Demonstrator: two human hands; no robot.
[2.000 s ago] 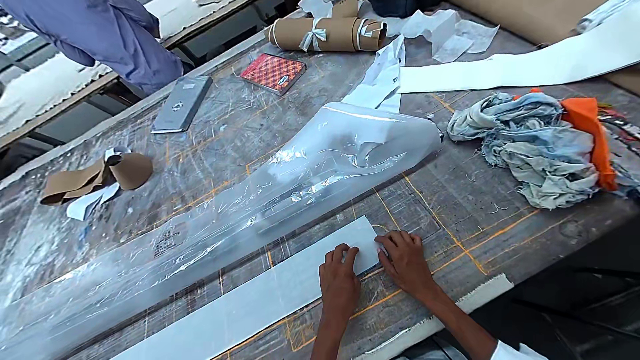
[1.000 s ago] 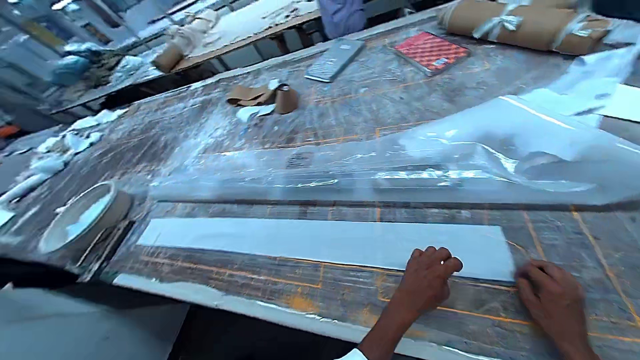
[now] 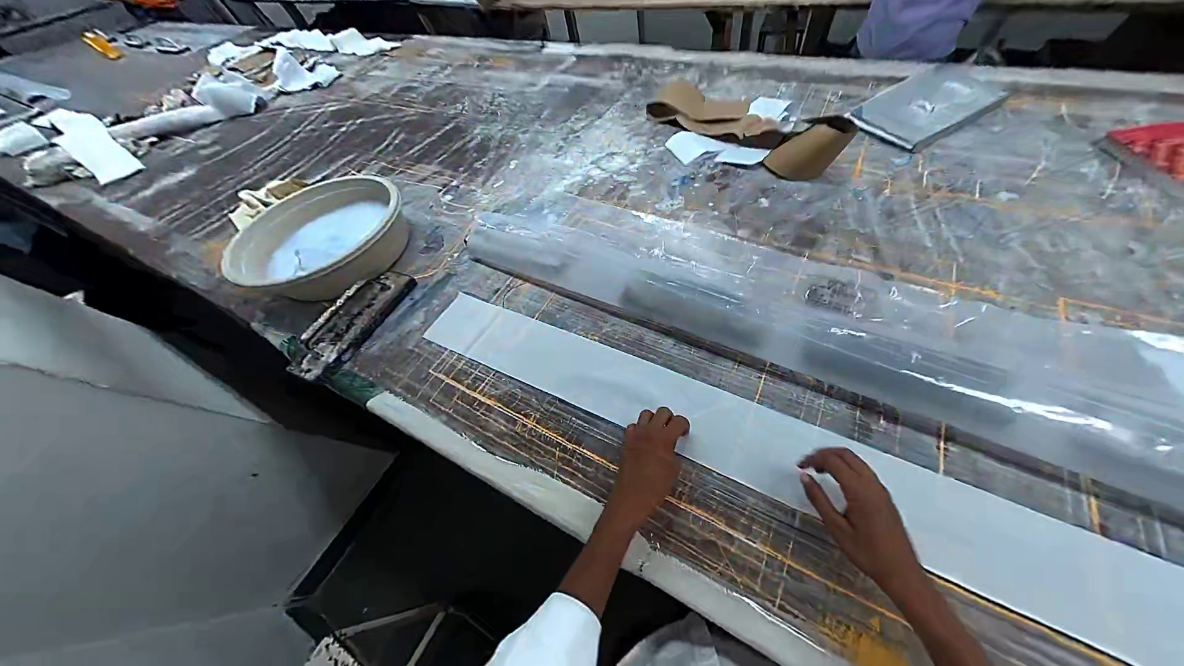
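A long white strip (image 3: 740, 425) of paper or fabric lies flat along the near side of the marked table. My left hand (image 3: 655, 449) rests its bent fingers on the strip's near edge, around its middle. To the right, my right hand (image 3: 856, 504) is over the same edge, thumb and fingers apart, with nothing between them. Beyond the strip and roughly along it lies a clear plastic sheet (image 3: 786, 324), bunched lengthwise. An oval basin (image 3: 398, 222) with whitish liquid stands past the strip's left end, and a dark, crusted flat tool or block (image 3: 353, 324) lies beside it.
Brown and white scraps (image 3: 805, 153) lie beyond the plastic, near a grey flat case or book (image 3: 928, 106) and a red patterned item (image 3: 1152, 148). White scraps (image 3: 231, 88) cover the far left. The table's padded near edge (image 3: 490, 472) runs below my arms. A person (image 3: 911, 28) is at the far side.
The view has swung far left, bringing the basin fully into sight. My hands were at the strip's right end and are now farther left along it. My right hand has moved from beside the end to the near edge.
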